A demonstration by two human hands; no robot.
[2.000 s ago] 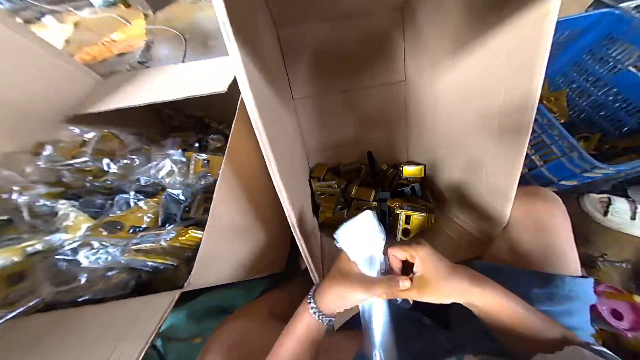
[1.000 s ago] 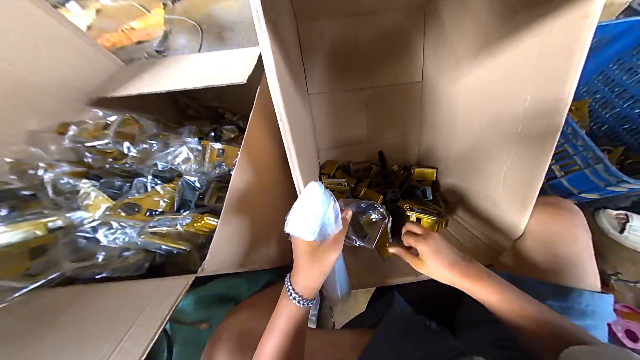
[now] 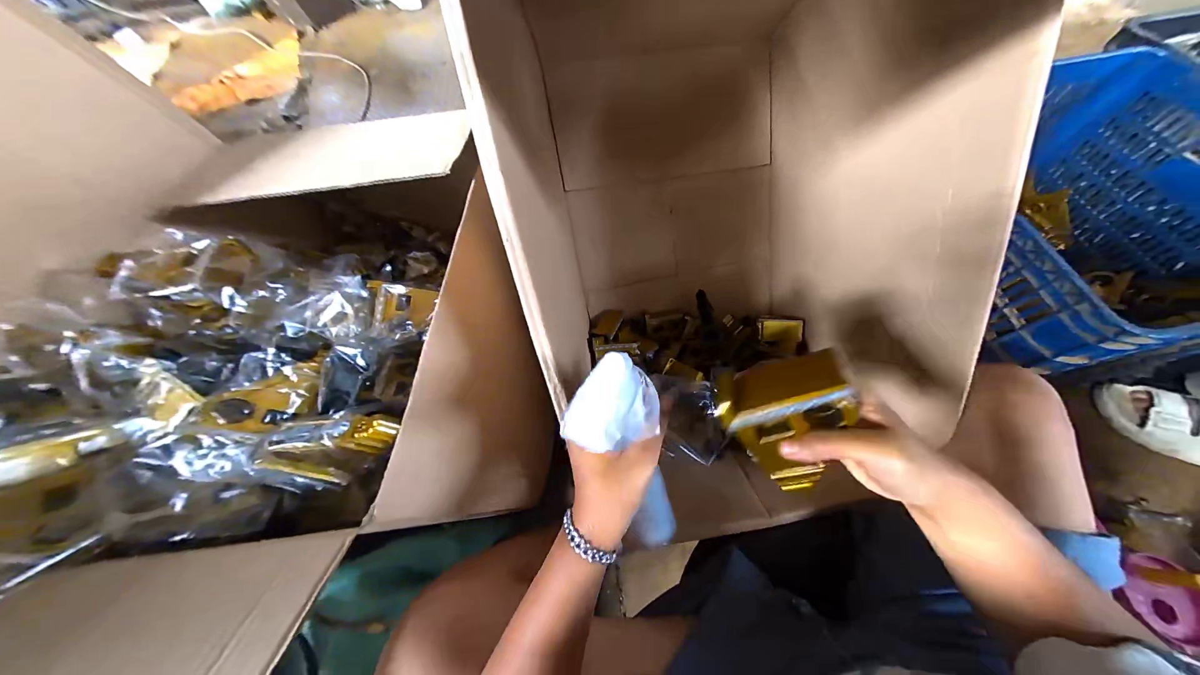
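My left hand (image 3: 614, 478) is closed around a bunched roll of clear plastic bags (image 3: 614, 403), its white end up and its tail hanging below the fist. A loose clear bag (image 3: 689, 417) spreads from that fist toward a shiny gold-coloured part (image 3: 792, 403). My right hand (image 3: 867, 450) grips this part by its right side, thumb on the near face. Whether the part touches the bag's mouth I cannot tell. Beneath, more gold and black parts (image 3: 675, 337) lie at the bottom of the tall cardboard box (image 3: 666, 103).
At left, an open cardboard box (image 3: 450, 375) holds many gold parts in clear bags (image 3: 253, 403). A blue plastic crate (image 3: 1078, 309) with gold parts stands at right, near a white shoe (image 3: 1148, 417). A cable (image 3: 347, 61) lies on the floor at top left.
My right hand has come up from the parts in the box with a gold part in its grip. The clear bag now spreads at my left hand; two seconds ago both hands were together at the bags.
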